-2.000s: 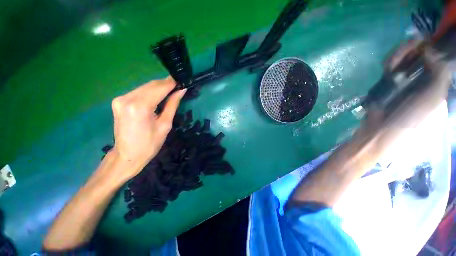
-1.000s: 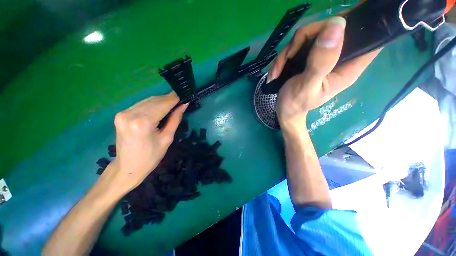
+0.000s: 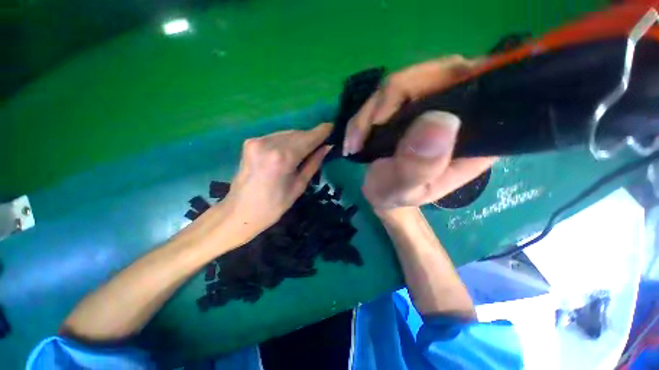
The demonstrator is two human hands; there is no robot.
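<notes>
My left hand (image 3: 271, 181) pinches the near end of the black plastic frame (image 3: 358, 90) between thumb and fingers. My right hand (image 3: 419, 141) is wrapped around the front of the electric screwdriver (image 3: 535, 101), a thick black body with an orange part and a wire hanger loop. Its narrow end points left, close to my left fingertips; the tip itself is hidden by my fingers. Most of the frame is hidden behind the right hand and screwdriver. The round screw dish (image 3: 466, 191) shows only partly below the right hand.
Small black pieces (image 3: 282, 246) lie heaped on the teal mat (image 3: 166, 195) below my left hand. A pale metal bracket (image 3: 16, 217) is at the left edge. The power cord (image 3: 553, 224) curves at right. A white sheet (image 3: 614, 253) with black parts lies lower right.
The right hand came in from the far right with the screwdriver, crossed the dish, and now has the tool's narrow end at the left fingertips. The left hand and frame sit further right in view.
</notes>
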